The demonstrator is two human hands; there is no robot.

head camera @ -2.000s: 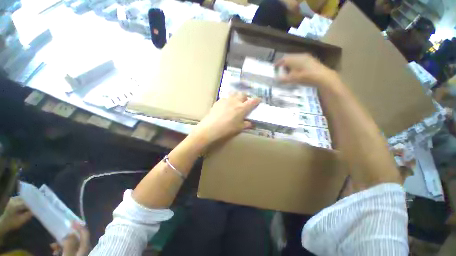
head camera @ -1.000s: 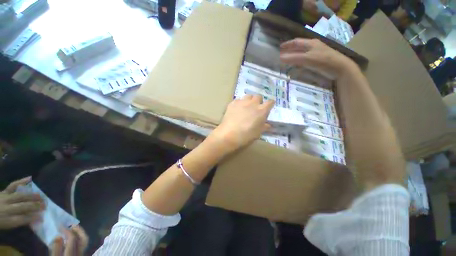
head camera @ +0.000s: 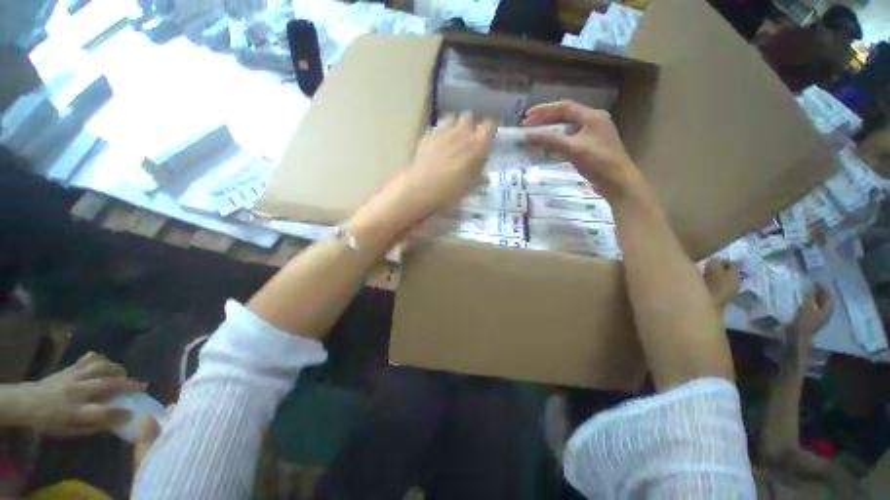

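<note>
An open brown shipping carton stands in front of me. Inside it, white printed retail boxes lie in two side-by-side columns, with greyer boxes at the far end. My left hand, blurred, is over the left column. My right hand is over the right column, thumb and fingers bent towards a pale box surface between the hands. Blur and the fingers hide whether either hand grips a box.
Carton flaps spread left and right. Loose retail boxes lie on the white table left and right. A black upright object stands behind. Other people's hands show at lower left and right.
My left hand has moved up and away, deeper over the carton. My right hand has come down nearer to it. Grey boxes at the far end show more. The view has shifted.
</note>
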